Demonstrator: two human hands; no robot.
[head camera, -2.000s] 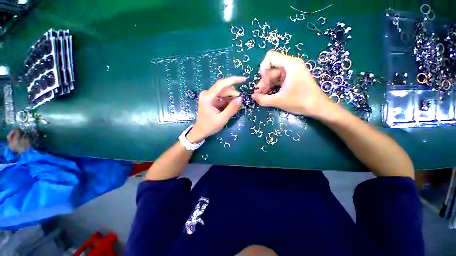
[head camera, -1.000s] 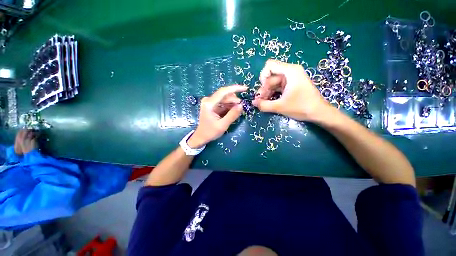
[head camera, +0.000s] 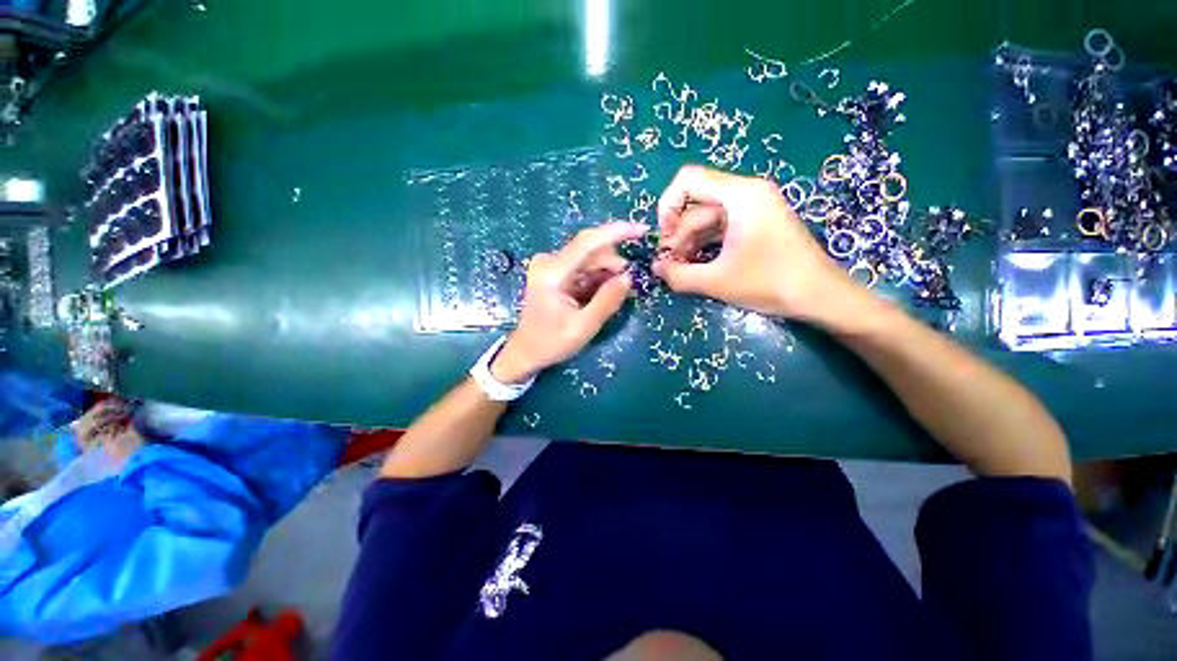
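My left hand (head camera: 568, 294) and my right hand (head camera: 738, 245) meet fingertip to fingertip over the green bench. Between them they hold a small dark part (head camera: 642, 274), partly hidden by the fingers. Thin open rings (head camera: 704, 123) lie scattered above and below my hands. Closed rings (head camera: 858, 207) are heaped with dark glinting parts just right of my right hand. A clear blister tray (head camera: 452, 252) lies flat left of my left hand, with a small dark part (head camera: 501, 262) on its right portion.
A large-compartment plastic tray (head camera: 1039, 316) with mixed rings is at the far right. Stacked pocket trays (head camera: 181, 181) lean at the far left. A person in a blue smock (head camera: 142, 529) sits at lower left. The bench's near edge (head camera: 697, 448) runs in front of my body.
The view has shifted slightly. My hands stay together on the small dark part with small finger movements. The other person's hands have moved down off the bench, toward their lap.
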